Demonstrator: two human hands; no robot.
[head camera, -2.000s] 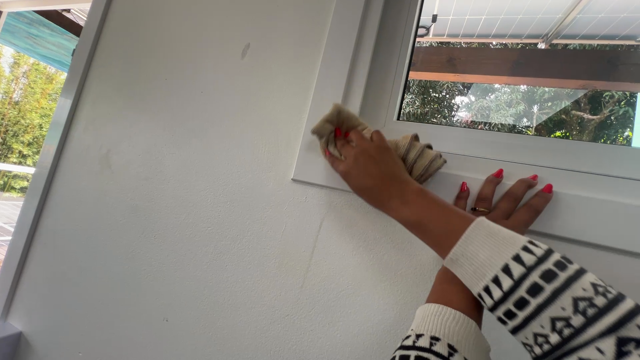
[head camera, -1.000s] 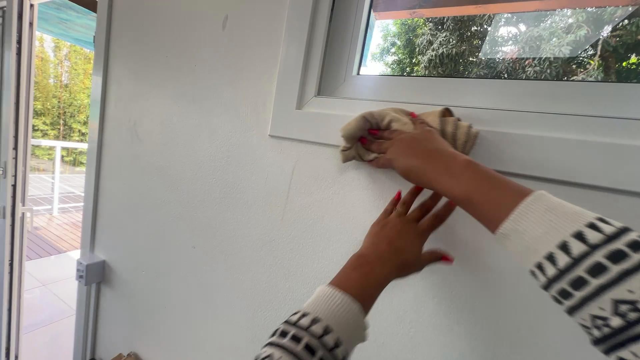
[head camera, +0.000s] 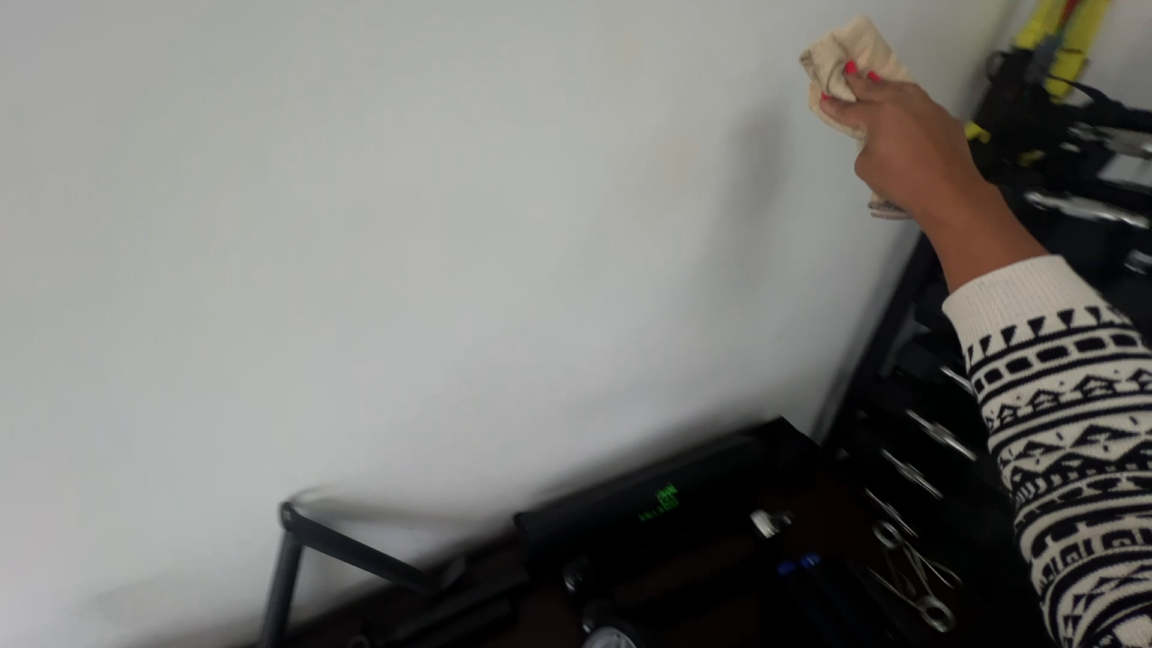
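My right hand (head camera: 913, 153) reaches up at the upper right, its fingers closed on a folded beige cloth (head camera: 850, 58). The cloth lies at or very near the white wall (head camera: 432, 234); contact cannot be told for sure. A striped edge of the cloth hangs out below the palm. Faint smudges or shadows show on the wall left of the hand. A knitted sleeve in cream and black covers my right forearm. My left hand is out of the frame.
Dumbbells with metal handles (head camera: 940, 435) fill a dark rack at the right, with yellow straps (head camera: 1080, 54) above. Along the wall's foot are a black case with green marks (head camera: 630, 508), a jointed dark arm (head camera: 360, 553) and metal spring grips (head camera: 909, 576).
The view has swung from the window to another stretch of wall with exercise gear. My left hand, seen near the window frame earlier, has left the view. My right hand still holds the cloth.
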